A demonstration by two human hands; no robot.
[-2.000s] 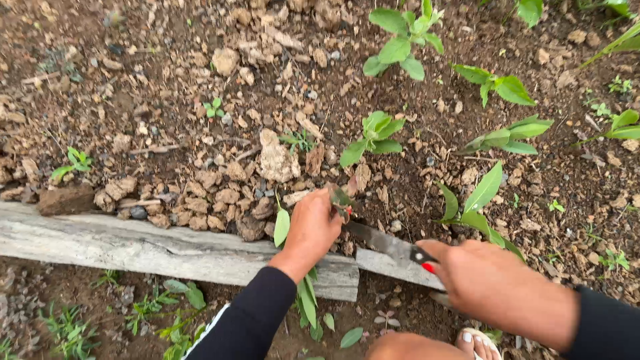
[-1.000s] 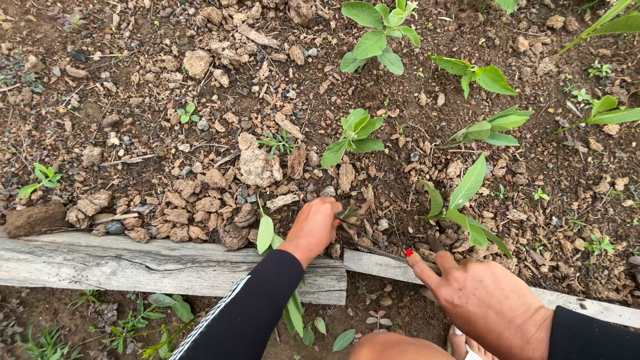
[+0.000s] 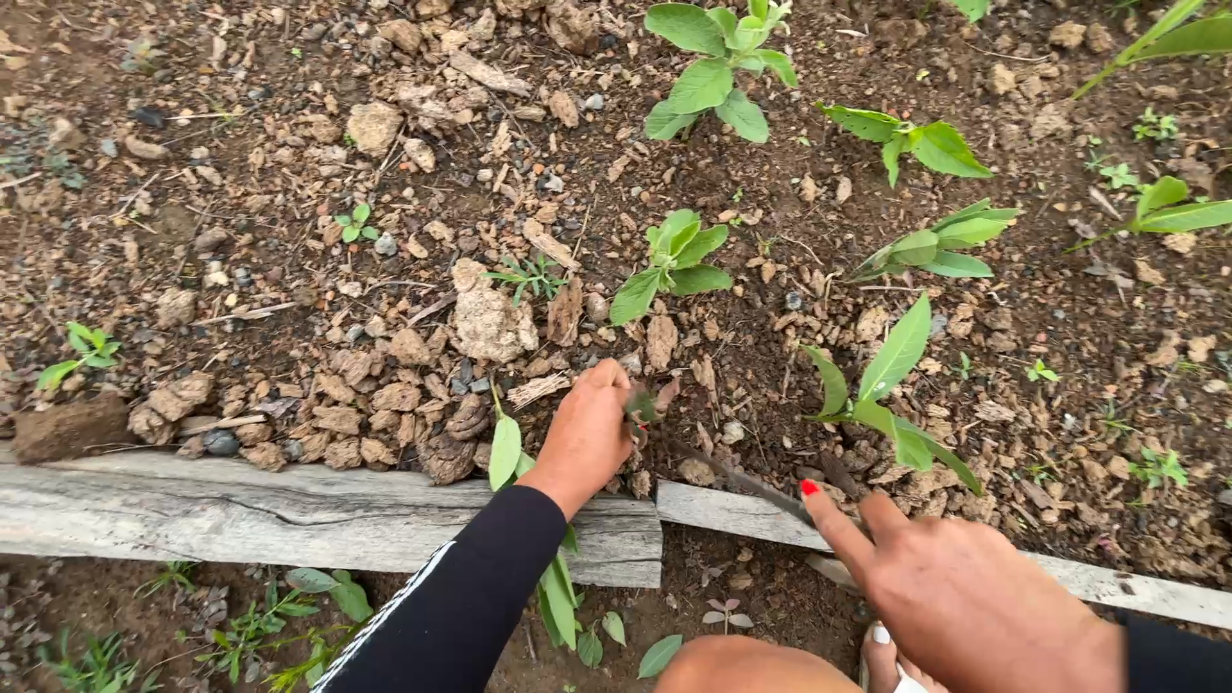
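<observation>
My left hand point(image 3: 589, 423) is closed at the soil by the wooden edging, gripping a small dark green leafy sprig point(image 3: 642, 406) whose lower part is hidden. My right hand point(image 3: 948, 577) holds a knife, its index finger stretched along the top. The narrow knife blade point(image 3: 741, 481) slants up and left toward my left fingers, over the bed's edge; its handle is hidden under my palm. A young broad-leaved plant point(image 3: 876, 404) stands above my right hand. Another small plant point(image 3: 671, 265) grows beyond my left hand. Long green leaves point(image 3: 558, 597) show beneath my left forearm.
A weathered wooden board point(image 3: 241, 510) edges the bed at left, with a thinner board point(image 3: 1107, 582) at right. Clods and a pale lump point(image 3: 491, 318) lie behind the left board. Several seedlings and a larger leafy plant point(image 3: 717, 72) grow farther back. My knee point(image 3: 751, 666) is at bottom.
The knife blade, seen broadside over the board two seconds ago, now shows as a thin dark edge. My right index finger has extended along it. My left hand stays low at the soil.
</observation>
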